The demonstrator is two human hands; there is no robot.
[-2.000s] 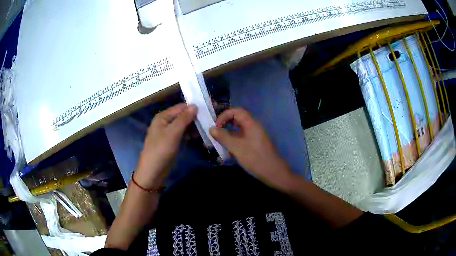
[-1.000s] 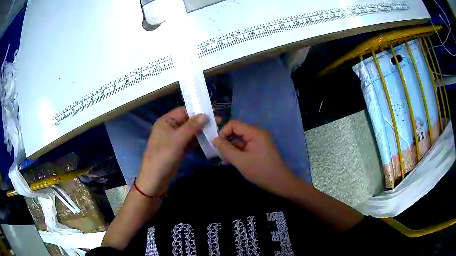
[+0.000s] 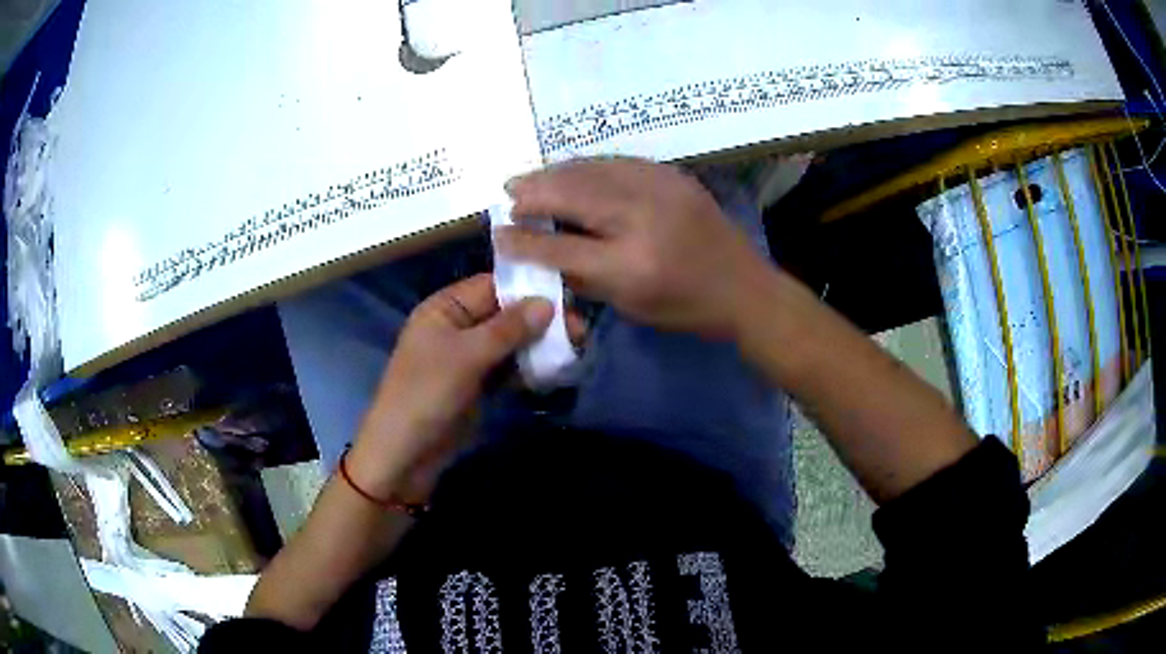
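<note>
A white fabric strip (image 3: 524, 279) comes over the front edge of the white table and hangs down over my lap. Its lower end is curled or folded. My left hand (image 3: 467, 342) grips the strip near that lower end, with the thumb on top. My right hand (image 3: 627, 236) lies across the strip higher up, near the table edge, slightly blurred. Its fingers reach over the strip, and I cannot tell whether they pinch it. On the table the strip blends into the white surface.
The table (image 3: 294, 115) has a printed scale along its front edge. A yellow wire basket (image 3: 1004, 307) at right holds a light-blue package (image 3: 972, 256). Loose white strips (image 3: 113, 511) hang at left over a yellow bar and a brown box (image 3: 211, 498).
My right hand has moved up the strip from its lower end to near the table edge. My left hand still holds the strip, whose end is now curled. The view has shifted slightly.
</note>
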